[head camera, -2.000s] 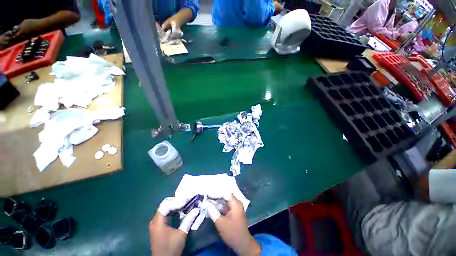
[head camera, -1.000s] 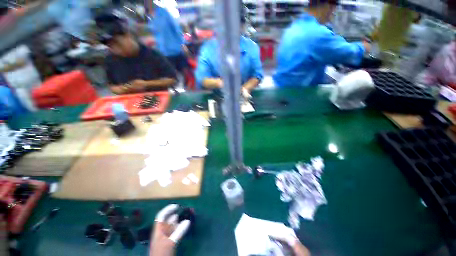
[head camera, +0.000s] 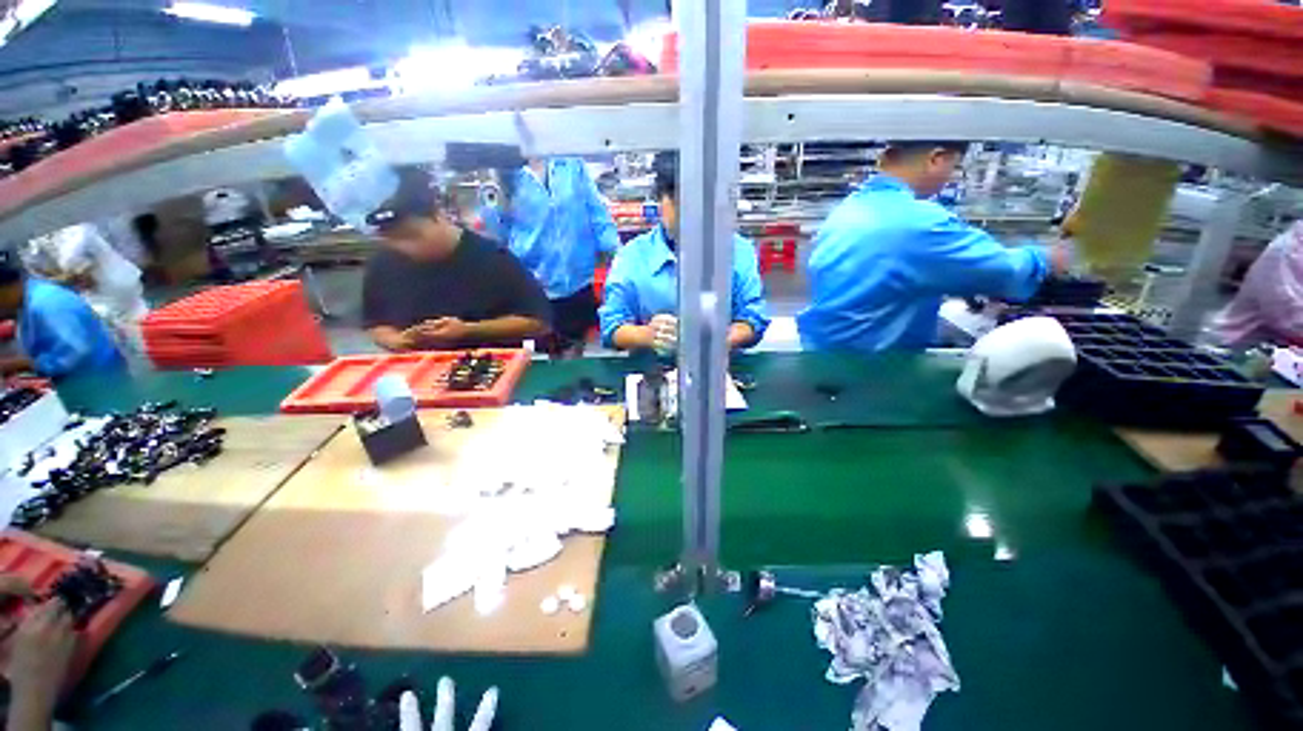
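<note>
My left hand (head camera: 447, 708) shows only as several spread fingertips in white finger cots at the bottom edge; its palm is cut off and nothing shows between the fingers. Black watch heads (head camera: 332, 680) lie in a cluster just left of it, partly cut off by the bottom edge. A small white corner of the wiping cloth (head camera: 720, 726) shows at the bottom edge. My right hand is out of the picture.
A solvent bottle (head camera: 686, 653) stands before the grey post (head camera: 706, 357). Crumpled used wipes (head camera: 889, 640) lie right of it. Clean cloths (head camera: 536, 493) cover part of the brown board (head camera: 357, 600). A black compartment tray (head camera: 1215, 550) is at right. Another person's hand (head camera: 40, 654) is at left.
The view has tilted up from the bench. My left hand held a dark watch head near the cluster; now only its spread fingertips show. My right hand and most of the cloth have left the picture.
</note>
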